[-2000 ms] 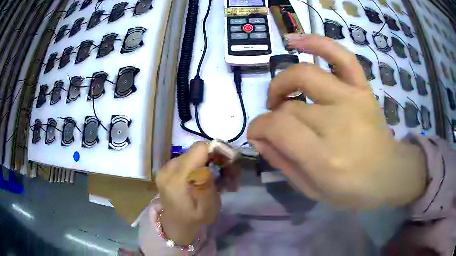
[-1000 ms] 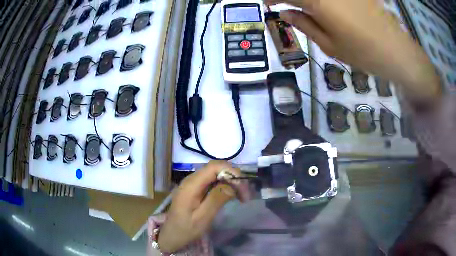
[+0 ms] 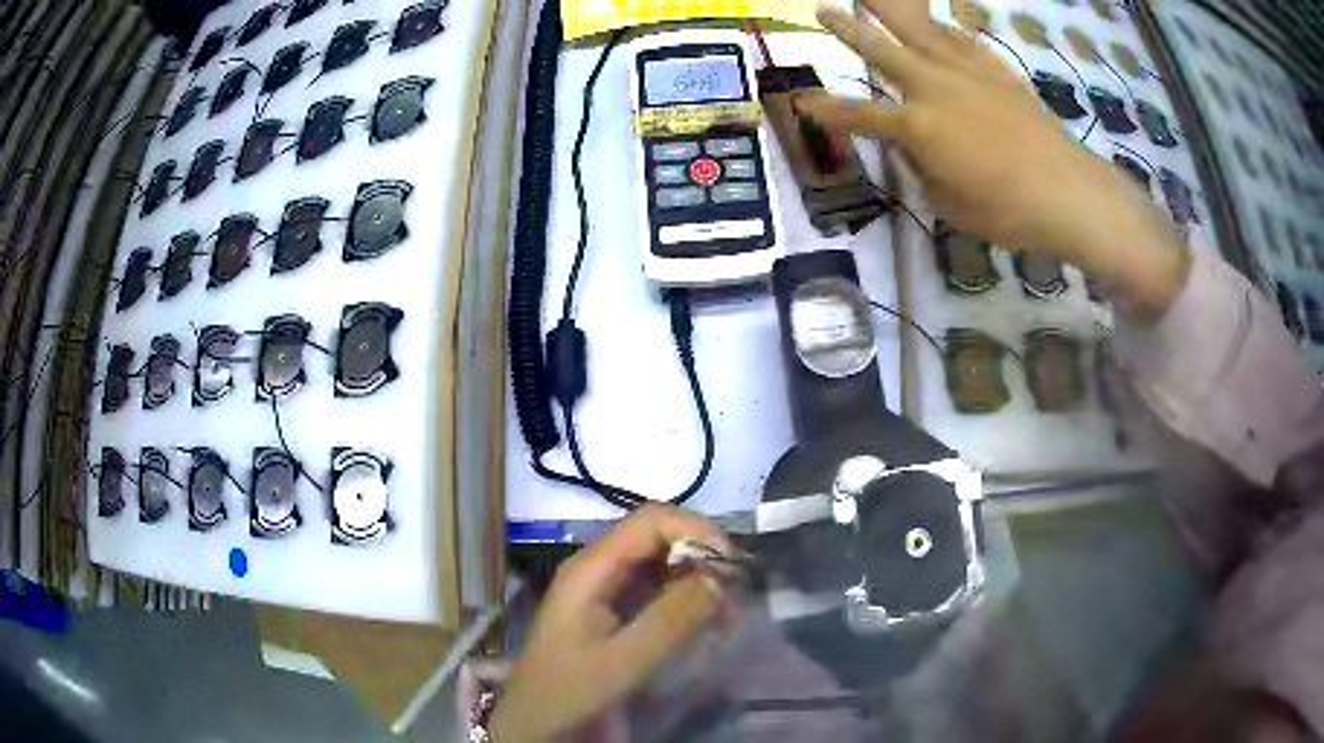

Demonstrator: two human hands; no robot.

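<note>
A test fixture (image 3: 847,511) with a white-silver square frame stands at the near edge. A dark unit (image 3: 915,559) with a small bright central dot sits inside the frame. My left hand (image 3: 624,617) pinches a small pale lead connector (image 3: 690,553) left of the frame, with a thin lead running toward the fixture. My right hand (image 3: 1002,145) is above the brown-black power box (image 3: 822,153), fingers spread and slightly blurred; a fingertip overlaps the box, and contact cannot be told. The handheld meter (image 3: 707,167) lies to its left, its screen lit.
A foam tray (image 3: 291,563) with rows of units is at left, with cardboard (image 3: 363,668) below. Another foam tray (image 3: 1016,436) with units is at right. A coiled cord (image 3: 534,276) and meter cable (image 3: 568,363) lie left of the meter. A yellow sheet (image 3: 683,18) is above.
Both hands have left the earlier close position; the right went up to the power box and its fingers have spread. The view has shifted, showing the bench lower and the yellow sheet at top.
</note>
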